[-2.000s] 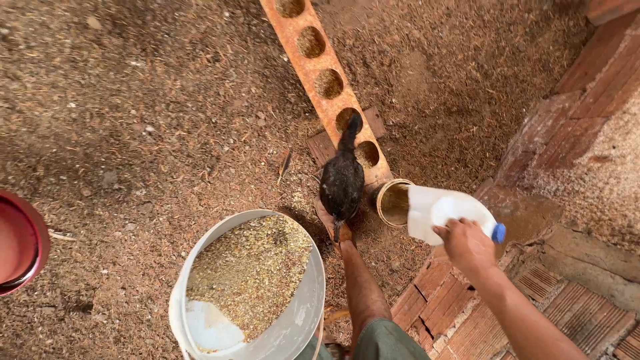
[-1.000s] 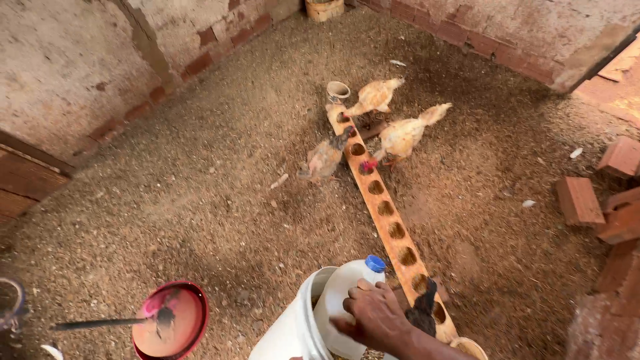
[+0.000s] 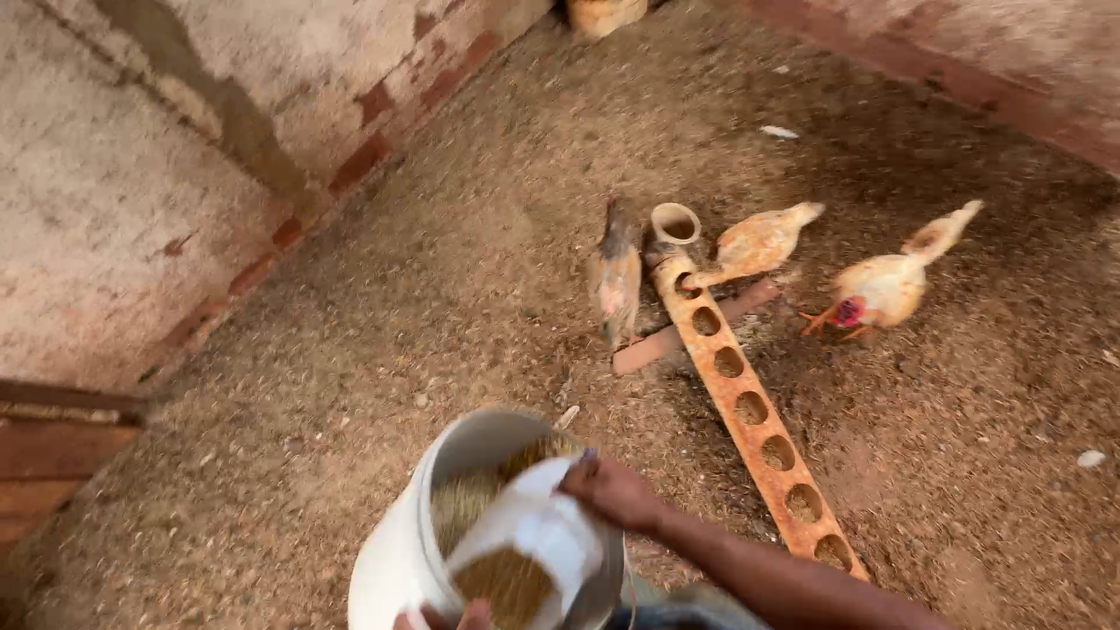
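Note:
My right hand (image 3: pixel 608 494) grips a cut white plastic jug (image 3: pixel 556 516) near its cap end, inside a white bucket (image 3: pixel 394 542). Grain feed (image 3: pixel 506 584) shows in the jug's wide opening, and more lies in the bucket. At the bottom edge, the fingers of my left hand (image 3: pixel 446 618) are at the bucket's near rim, partly cut off by the frame. To the right, a long feeder tube (image 3: pixel 763 435) with round holes lies across a brick-coloured crosspiece (image 3: pixel 649 350).
A pale chicken (image 3: pixel 759 243) has its head at a feeder hole, with a darker chicken (image 3: pixel 617 280) left of it. Another pale chicken (image 3: pixel 882 289) stands farther right. Rough plastered walls (image 3: pixel 175 175) meet behind the litter-covered floor, near a container (image 3: pixel 605 13).
The jug has gone from upright at the bucket to tilted inside it, with feed now showing in its opening. The dark bird near my arm is out of view; the view has shifted.

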